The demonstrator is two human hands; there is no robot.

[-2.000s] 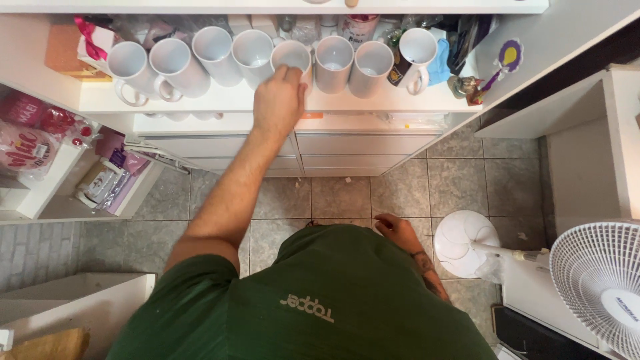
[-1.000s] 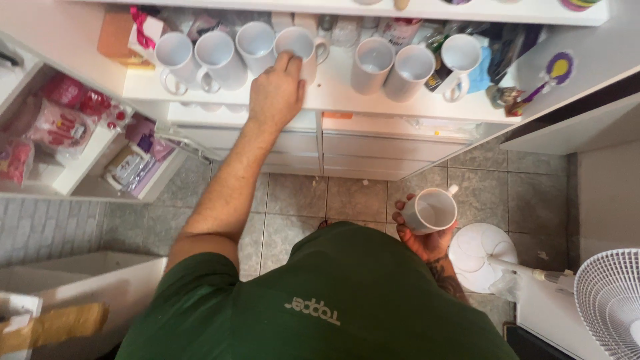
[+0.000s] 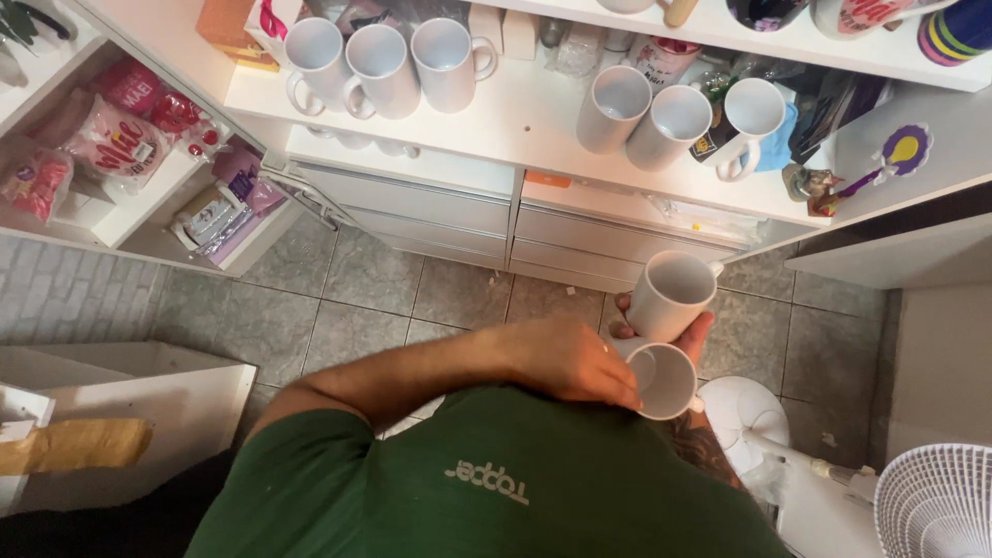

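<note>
My right hand is low at right, around the lower part of a white mug that stands upright, its handle pointing right. Just below it, my left hand grips the rim and side of a second white mug, tilted and close against the first. Whether my right hand also touches this second mug is hidden. On the white shelf, several white mugs stand in two groups, one at left and one at right.
Drawers lie below the shelf. An upper shelf holds decorated cups. An open cabinet door with bagged goods is at left. A white fan and its round base stand at lower right.
My left hand has moved from the shelf to beside my right hand with a mug. My right hand was bare two seconds ago and held a mug one second ago. Fewer mugs stand on the shelf.
</note>
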